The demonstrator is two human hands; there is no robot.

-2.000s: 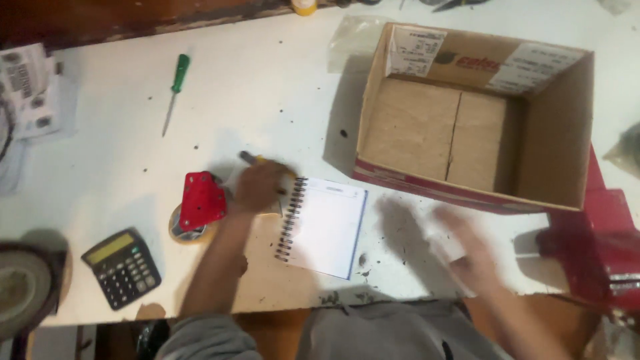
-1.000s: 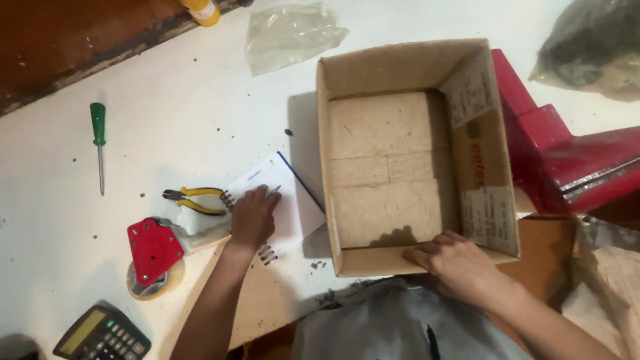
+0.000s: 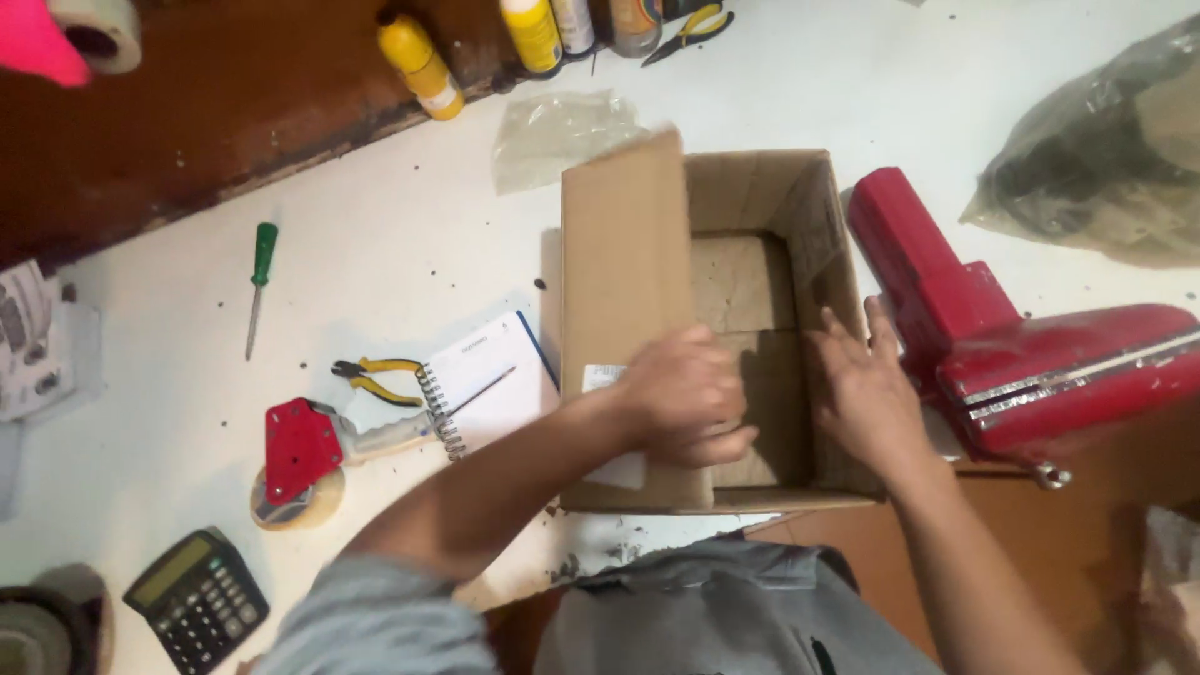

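Observation:
A cardboard box stands on the white table in front of me, with one long flap folded over its left part. My left hand is closed on the edge of that flap. At the right wall of the box is my right hand, fingers apart, touching or close to the wall. Left of the box lies a spiral notebook with a pen across its page. Diagonal pliers with yellow handles rest beside the notebook's coil.
A red metal machine lies right of the box, with a filled plastic bag behind. On the left are a tape dispenser, a calculator and a green screwdriver. Bottles and an empty plastic bag are at the back.
My left hand has moved from the notebook to the box flap, leaving a pen on the page. A flap now covers part of the box opening. My right hand has moved from the near edge to the right wall.

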